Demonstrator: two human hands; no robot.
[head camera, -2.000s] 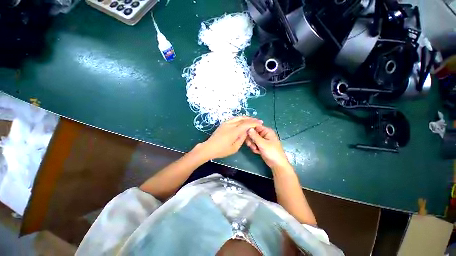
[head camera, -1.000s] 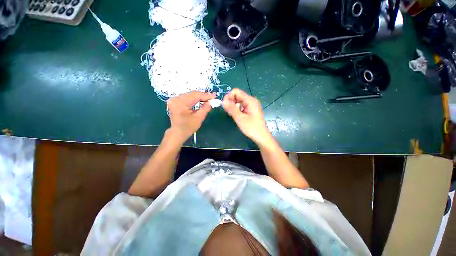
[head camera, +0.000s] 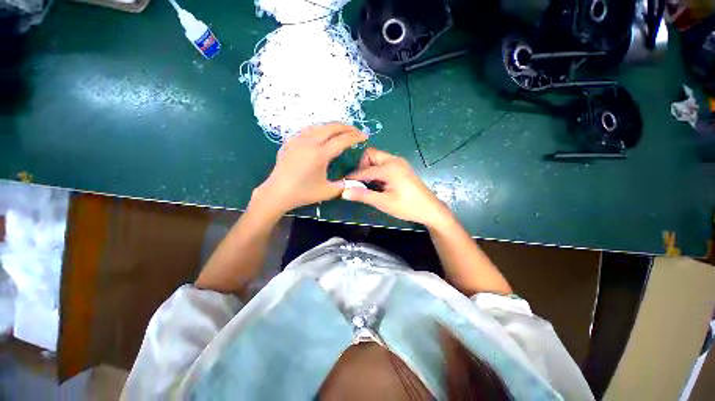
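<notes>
My left hand (head camera: 302, 168) is just in front of the white pile, with its thumb and fingers apart. Its thumb tip meets a small white finger cot (head camera: 356, 186), which appears to cover my right thumb tip. My right hand (head camera: 396, 186) is beside it with curled fingers and a dark gap between thumb and fingers; I see nothing held there. The heap of thin white sealing rings (head camera: 306, 82) lies on the green bench top (head camera: 180, 149), beyond my left hand.
A glue bottle (head camera: 202, 39) lies at the rear left. A black plastic housing (head camera: 396, 55) with a silvery centre ring is behind my right hand, trailing thin black cable (head camera: 419, 145). More black housings (head camera: 607, 141) stand at the right. The bench's front edge (head camera: 502, 238) is close.
My hands have parted from their clasp; the white piece first seen between my fingertips is now at my right thumb. My left fingers have spread from the thumb. The view has shifted.
</notes>
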